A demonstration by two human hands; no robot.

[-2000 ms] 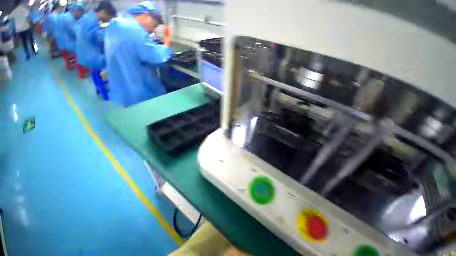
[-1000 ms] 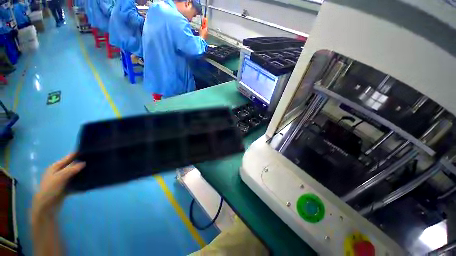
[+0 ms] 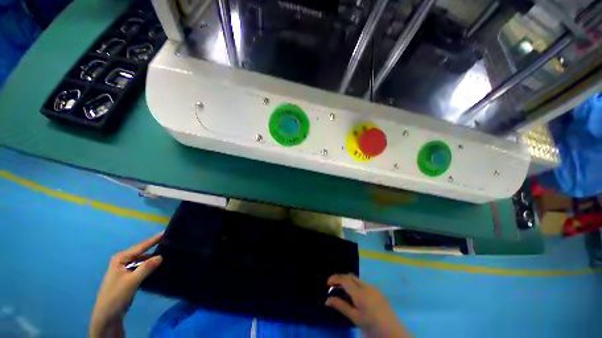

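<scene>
A plain black tray [image 3: 257, 264] lies over the wearer's lap, below the bench edge, tilted slightly. My left hand [image 3: 125, 280] is at its left edge, with a small silver-edged part [image 3: 134, 265] between thumb and fingers. My right hand [image 3: 362, 305] is over its right end, with a small dark part with a shiny rim [image 3: 338, 291] between thumb and fingers. The fingers partly hide both parts. A blister tray [image 3: 82, 119] with silver-rimmed parts in its pockets lies on the bench at upper left.
The white press machine [image 3: 224, 92] stands ahead on the green bench [image 3: 218, 173]. Its front panel has two green-ringed buttons [image 3: 289, 125] and a red stop button [image 3: 371, 142]. Chrome rods [image 3: 363, 49] cross its opening. A blue sleeve of a person [image 3: 581, 145] shows at right.
The view has turned right and down onto the machine front. The black tray, earlier raised in my left hand, is now over the lap. My right hand has come into view; both hands hold small parts.
</scene>
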